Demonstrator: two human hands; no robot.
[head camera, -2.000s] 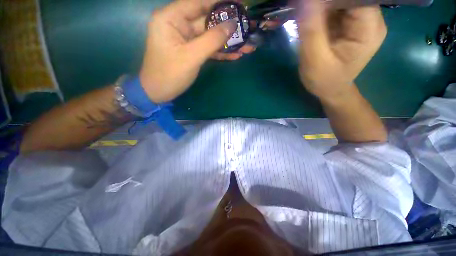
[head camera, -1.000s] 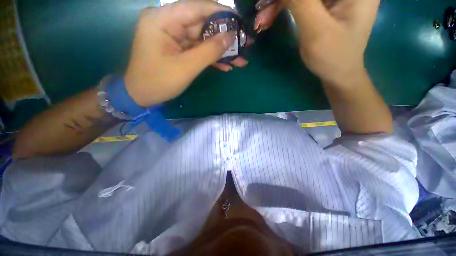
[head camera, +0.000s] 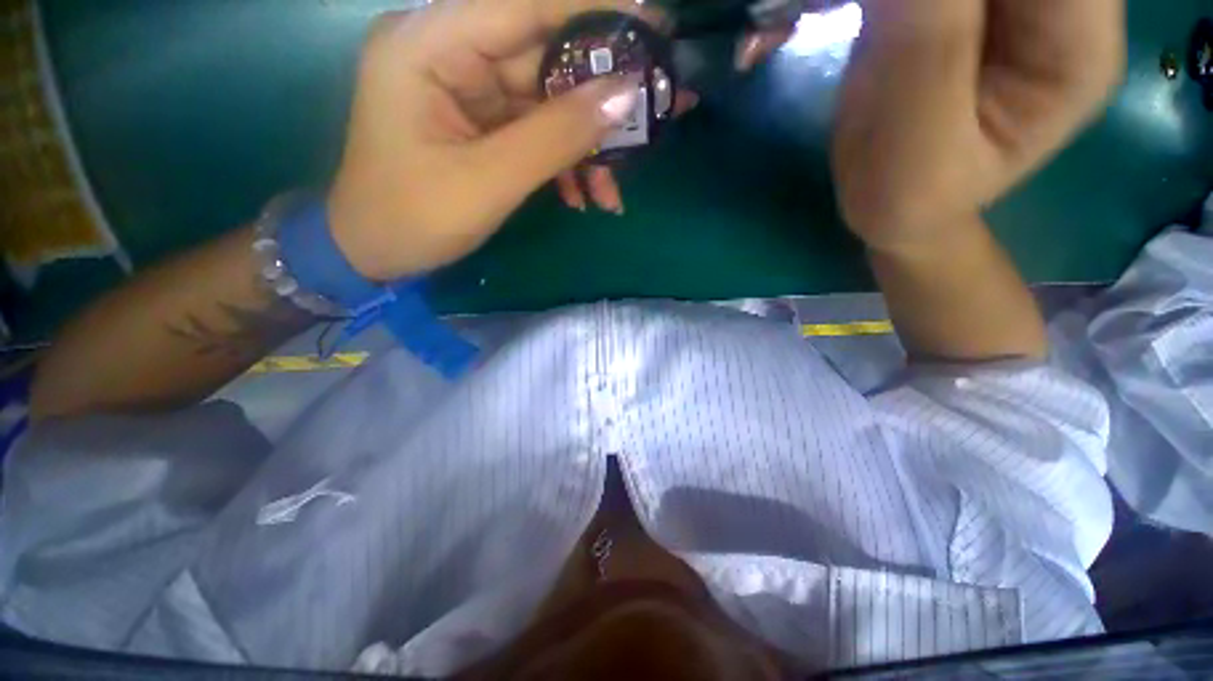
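Observation:
My left hand (head camera: 439, 146) holds a round black watch module (head camera: 605, 67) above the green bench, near the top middle. My thumb lies over its face. A small white square and a silver-white block show on it. The module's edge is dark and round. My right hand (head camera: 958, 120) is at the upper right, apart from the module, and is blurred and partly cut off by the top edge. A fingertip and a dark blurred shape show between the hands. Whether my right hand holds a tool cannot be told.
The glossy green bench (head camera: 718, 226) reflects a bright light. A yellow-orange gridded sheet (head camera: 47, 173) lies at the far left. Dark round parts (head camera: 1201, 47) are cut off at the right edge. Another person's striped sleeve (head camera: 1164, 359) is close at the right.
My right hand has moved right, away from the module. The long dark tool seen at the top two seconds ago no longer shows clearly. My left hand still holds the module.

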